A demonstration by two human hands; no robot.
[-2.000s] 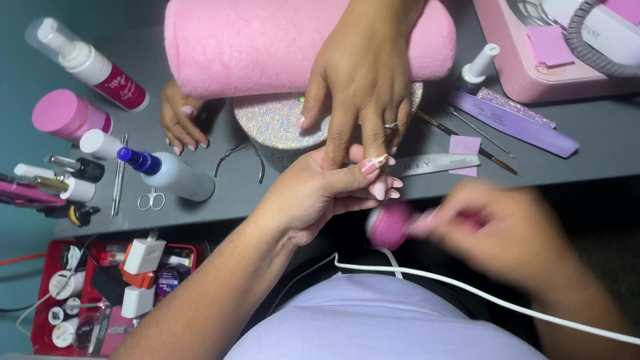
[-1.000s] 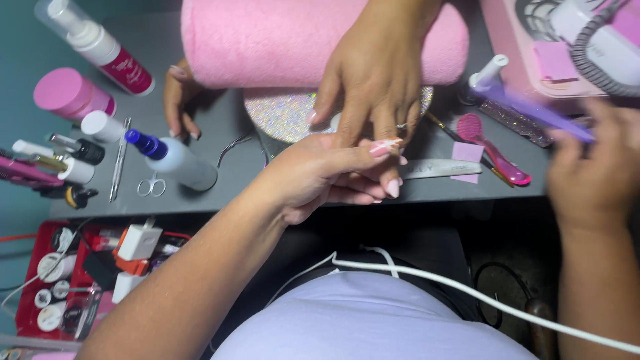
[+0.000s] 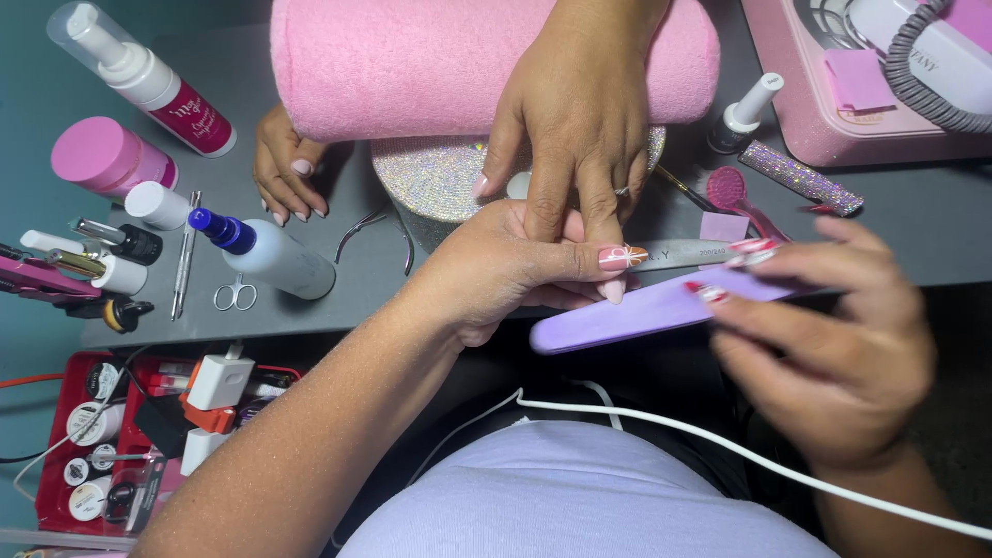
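Observation:
My left hand (image 3: 504, 267) holds the fingers of another person's hand (image 3: 573, 132), which rests over a pink towel-covered arm cushion (image 3: 465, 66). Between the fingers and thumb of my right hand (image 3: 821, 333) is a purple nail buffer or file (image 3: 643, 310), slightly blurred, its far end close beneath the held fingertips. Behind it, a grey nail file (image 3: 682, 253) lies on the table by a pink paper square (image 3: 724, 227). A pink-handled nail brush (image 3: 728, 190) lies just beyond. The person's other hand (image 3: 287, 167) rests on the table at the left.
A blue-capped bottle (image 3: 279, 260), small scissors (image 3: 235, 295), cuticle nippers (image 3: 372, 232) and a pump bottle (image 3: 170, 101) are at left. Below them is a red tray (image 3: 58, 465) of jars and chargers. A pink case (image 3: 821, 128) stands upper right. A white cable (image 3: 697, 434) crosses my lap.
My right hand held the pink brush, then set it on the table and took up the purple file from the right side. It has since brought the file near the held fingers.

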